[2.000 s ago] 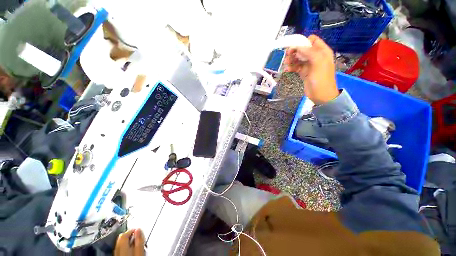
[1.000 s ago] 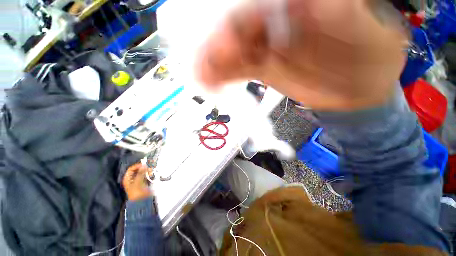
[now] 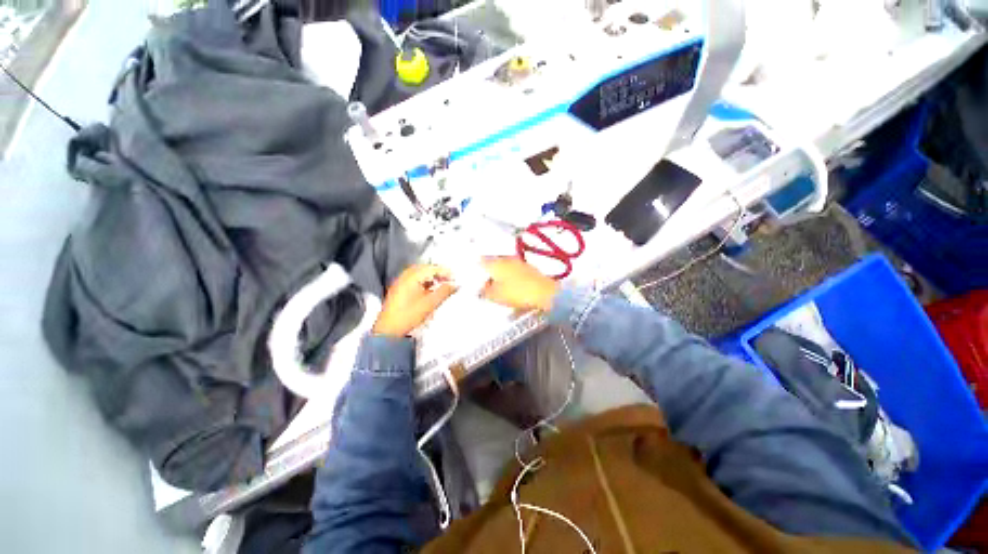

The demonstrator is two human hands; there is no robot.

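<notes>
My left hand (image 3: 414, 300) and my right hand (image 3: 518, 284) are close together over the table's front part, just in front of the needle area. Between their fingertips is something pale, probably white tape; glare hides its exact shape. A white tape (image 3: 280, 334) curves in a loop left of my left hand, over the grey garment (image 3: 249, 206). The grey garment lies heaped at the left. The white sewing machine (image 3: 488, 135) with a blue stripe stands behind my hands. Red-handled scissors (image 3: 550, 249) lie beside my right hand.
A black phone (image 3: 654, 202) and small dark keys lie right of the scissors. A measuring scale runs along the table's front edge (image 3: 493, 344). A blue crate (image 3: 934, 427) with grey pieces is at the right. A yellow-green object (image 3: 413, 66) is behind the machine.
My right hand has come down from close to the camera to beside my left hand. The view has turned left, showing more grey garment. White tape now loops at the left.
</notes>
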